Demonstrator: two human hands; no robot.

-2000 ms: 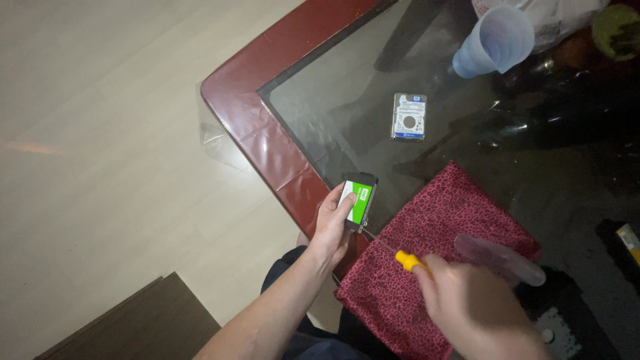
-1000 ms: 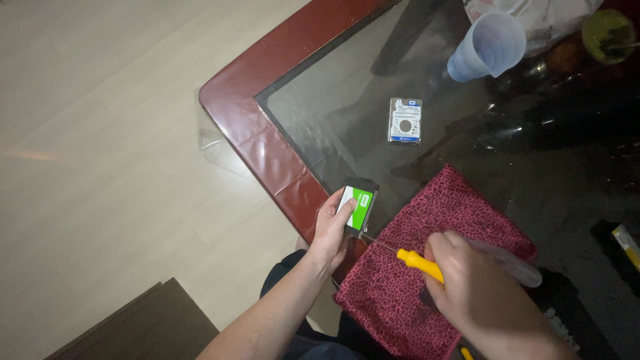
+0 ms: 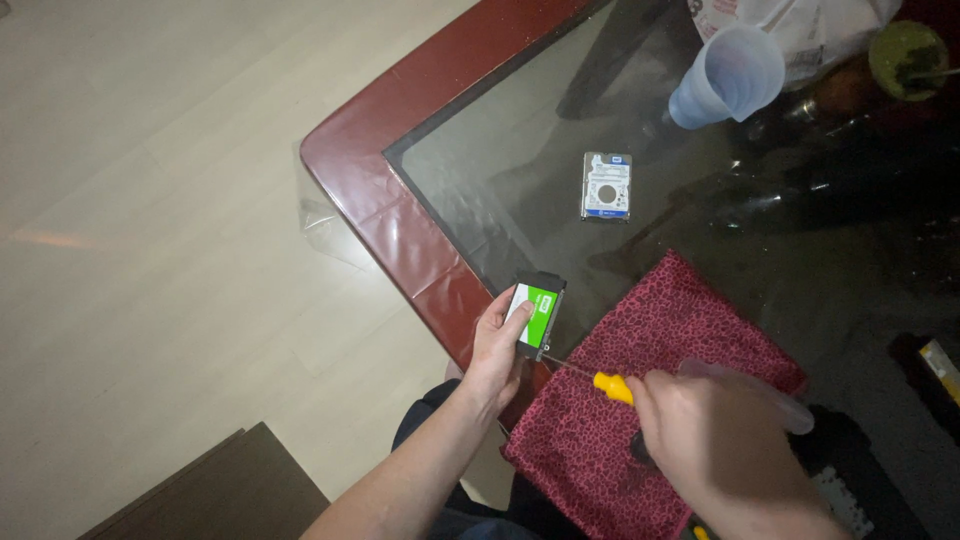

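Note:
My left hand [image 3: 501, 341] grips a solid-state drive [image 3: 538, 313] with a green and white label, held over the table's edge with the thumb on the label. A dark frame or bracket shows around the drive. My right hand [image 3: 701, 431] is closed on the yellow handle of a screwdriver [image 3: 615, 388]. Its thin shaft points left, and the tip is at the drive's lower end, near a small metal tab; whether it sits in a screw is too small to tell. Farther up on the glass lies a hard disk drive [image 3: 607, 187] with a white and blue label.
A pink leopard-print cloth [image 3: 600, 450] lies under my right hand, with a translucent plastic piece [image 3: 787, 409] on it. A blue translucent cup [image 3: 731, 79], a plastic bag [image 3: 832, 30] and a green container [image 3: 907, 60] stand at the upper right. The red table rim [image 3: 420, 255] borders the glass.
My right hand has shifted its hold on the screwdriver's handle, covering more of it than one second ago. The drive remains in my left hand.

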